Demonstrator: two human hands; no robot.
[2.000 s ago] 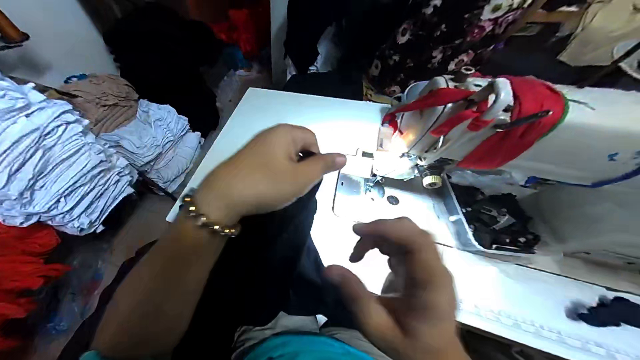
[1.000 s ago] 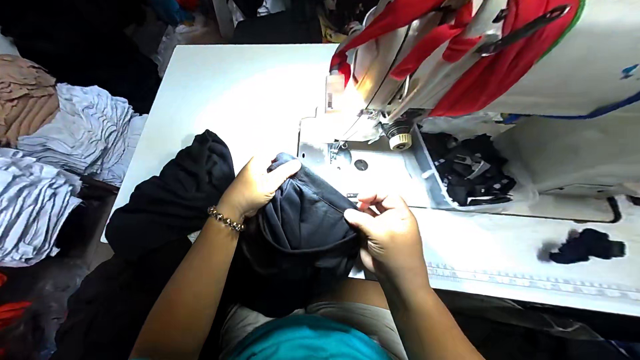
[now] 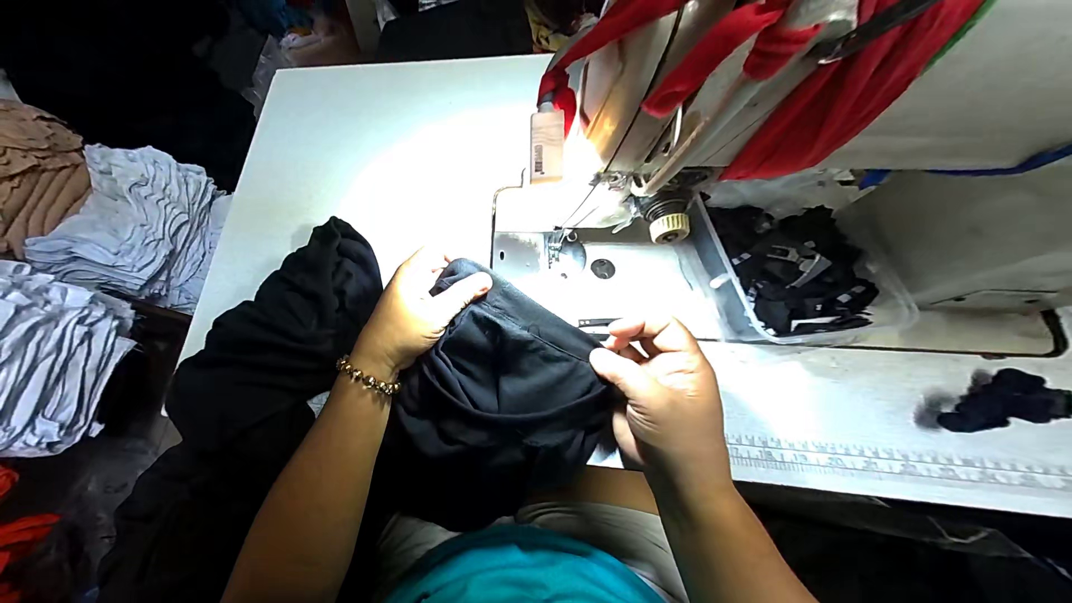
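Note:
A black garment [image 3: 519, 368] is stretched between both hands, its hemmed edge facing the sewing machine. My left hand [image 3: 419, 314] pinches that edge at its left end, thumb on top; a beaded bracelet circles the wrist. At the right end of the same edge, my right hand [image 3: 657, 381] grips the cloth between thumb and fingers. Just beyond the cloth lie the machine's metal needle plate [image 3: 603, 268] and its presser foot [image 3: 555, 247], which the cloth does not cover. More black fabric [image 3: 293, 318] is heaped on the table left of my left hand.
Right of the needle area, a clear plastic bin [image 3: 754, 318] holds small black pieces with labels. Red cloth strips [image 3: 871, 92] hang on the machine. A black scrap [image 3: 1005, 400] lies by a printed ruler [image 3: 837, 459] on the white table [image 3: 335, 109]. Folded white fabric stacks [image 3: 142, 226] stand at left.
Two seconds ago both hands were off the edge, the left reaching over the table; since then they have taken hold of the black garment. The view has shifted. Over the last second the grip looks unchanged.

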